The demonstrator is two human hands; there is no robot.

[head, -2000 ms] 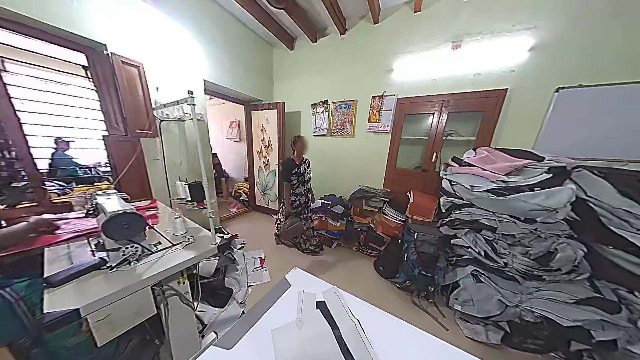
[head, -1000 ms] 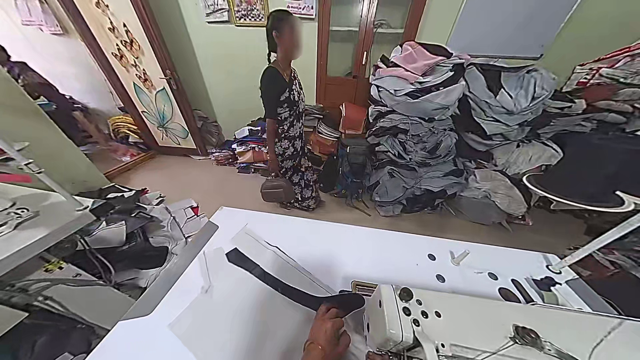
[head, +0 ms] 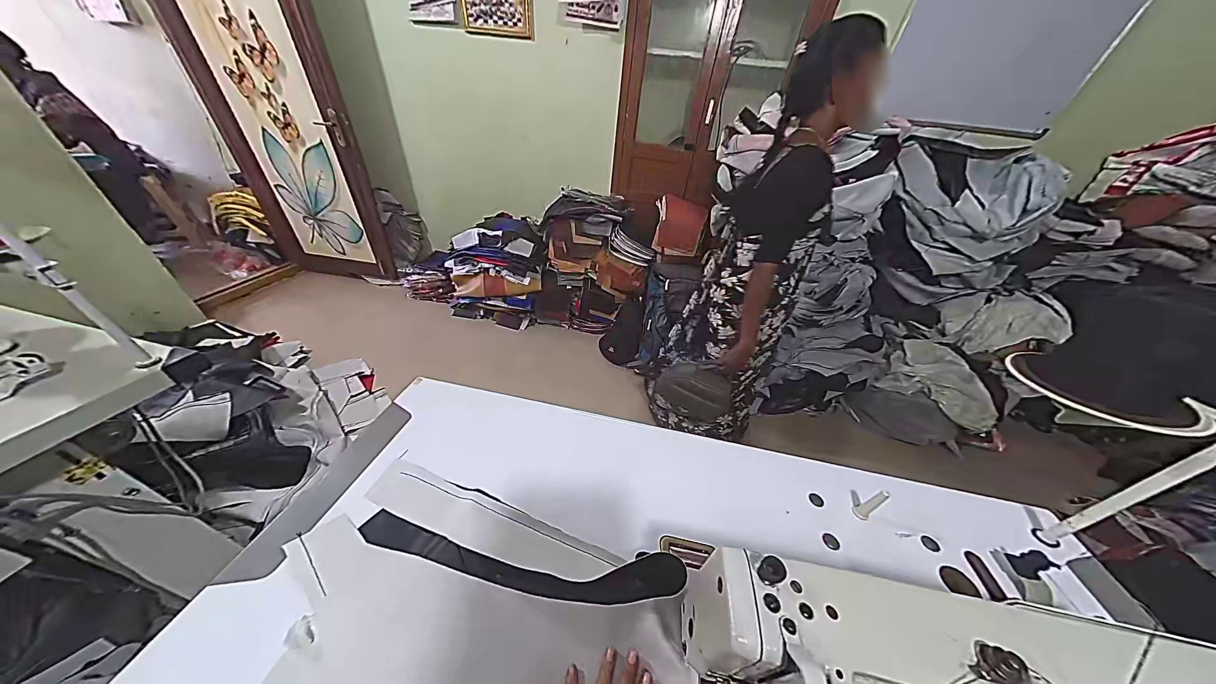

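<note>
At the bottom edge, the fingertips of my left hand (head: 610, 669) rest on a light grey fabric piece (head: 456, 598), spread and holding nothing; the rest of that hand is cut off. My right hand is out of view. A curved black fabric strip (head: 494, 568) lies over the grey fabric, its rounded end beside the head of a white sewing machine (head: 736, 613). The needle area is hidden. Behind the strip, another narrow part of grey fabric (head: 513, 513) shows a dark line along it.
The white table (head: 570, 446) extends behind the machine, with a thread stand rod (head: 1130, 489) at right. Beyond it a person (head: 779, 228) stands holding a dark bag (head: 693, 391), near heaped grey fabric (head: 978, 209). Another machine table (head: 76, 380) and cloth scraps (head: 237, 408) are at left.
My left hand has moved off the black strip's end, down toward the bottom edge. The person with the bag has moved right, in front of the fabric heap. The view turned strongly from the first frame.
</note>
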